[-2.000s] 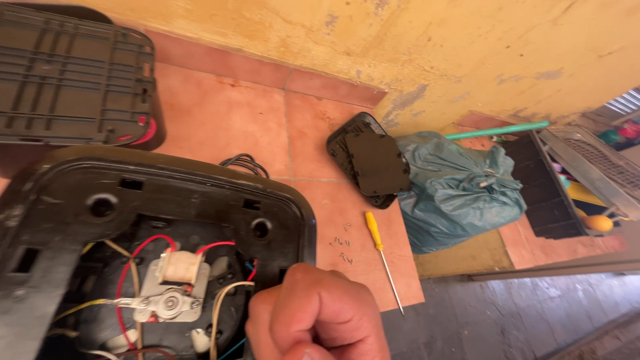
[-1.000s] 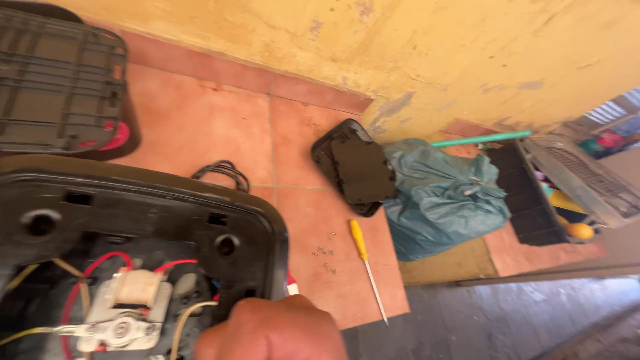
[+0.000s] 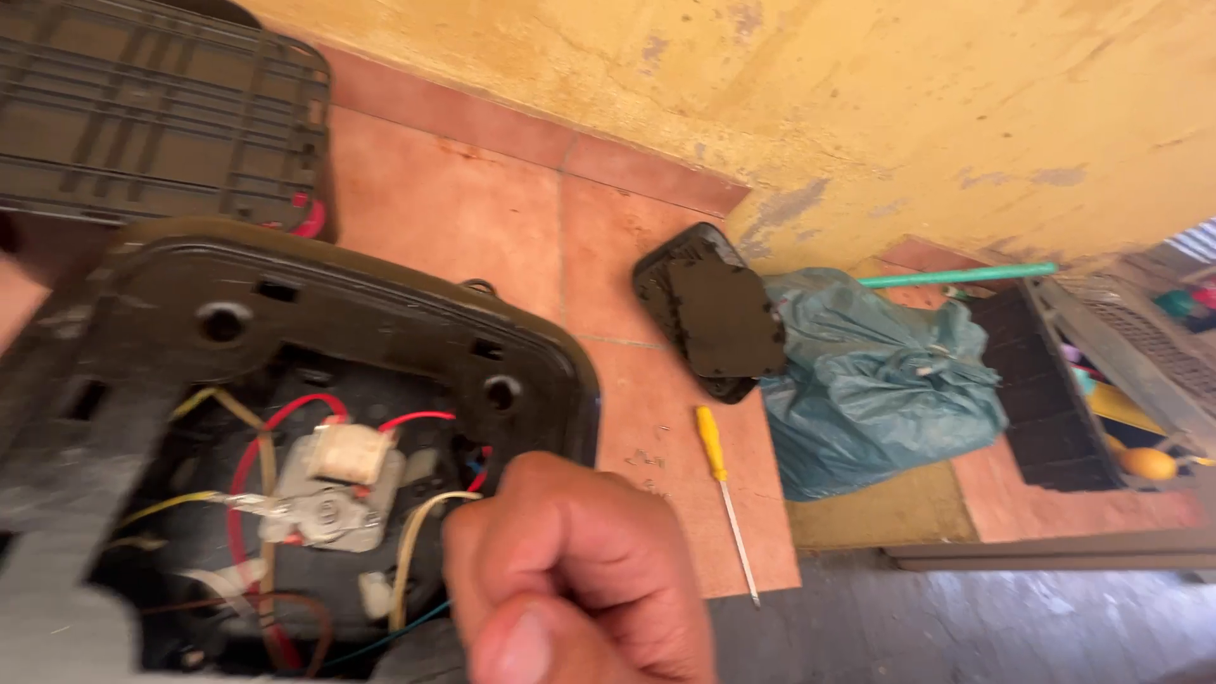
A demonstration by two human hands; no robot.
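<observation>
A black plastic appliance housing (image 3: 399, 275) fills the lower left, its inside exposed. Within it a small electric motor (image 3: 328, 503) with a pale coil sits among red, yellow, brown and white wires. My right hand (image 3: 579, 570) is over the housing's right edge, fingers curled in; whether something is pinched in them is hidden. To its right, a screwdriver with a yellow handle (image 3: 711, 445) lies on the tiles beside several small screws (image 3: 648, 460). My left hand is out of view.
A second black ribbed plastic case (image 3: 161, 114) stands at upper left. Black plastic covers (image 3: 722, 313) lie on the tiles near a tied green-blue plastic bag (image 3: 874, 380). Farther right are a green tube (image 3: 959, 276) and a black crate (image 3: 1035, 380). A yellow wall runs behind.
The view has shifted somewhat. My right hand stays near the housing's right edge, fingers still curled. The screwdriver, covers and bag lie as before.
</observation>
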